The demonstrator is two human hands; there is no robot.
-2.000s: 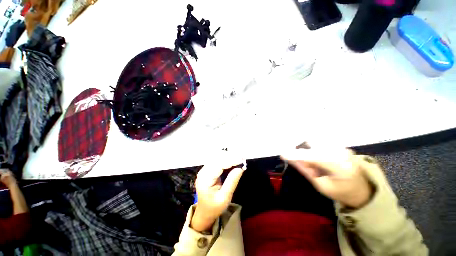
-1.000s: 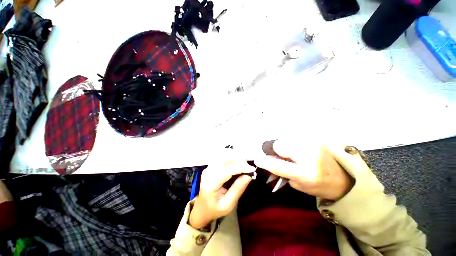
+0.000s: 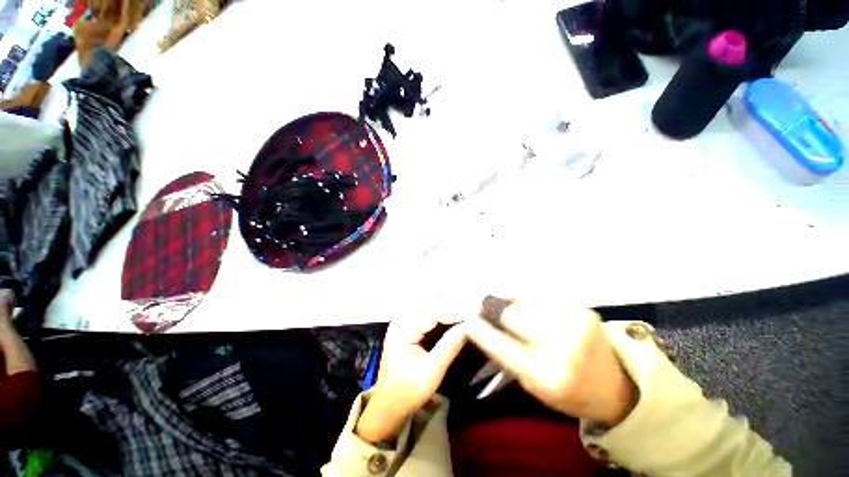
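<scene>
My left hand point(image 3: 407, 371) is at the table's front edge, thumb and forefinger pinched on a small piece, its shape mostly hidden. My right hand point(image 3: 566, 365) touches its fingertips from the right and holds small snips point(image 3: 495, 380), pale blades pointing down-left below the fingers. A brownish patch shows at its upper fingers. No needle or thread can be made out. The round plaid container point(image 3: 370, 233) holds a tangled black heap of button strips point(image 3: 303, 210) with white specks. A separate black cluster of knot buttons point(image 3: 395, 93) lies beyond it.
A plaid lid point(image 3: 177, 253) lies left of the container. Black-and-white garments point(image 3: 102, 186) lie on the left and below the table point(image 3: 158, 410). A phone point(image 3: 600, 56), black bottle point(image 3: 691, 98) and blue case point(image 3: 791, 129) are at the far right. A person's forearm point(image 3: 11, 340) shows at left.
My right hand came in from the right to meet my left fingertips, and the snips' blades came into sight below it. The view has also shifted between frames.
</scene>
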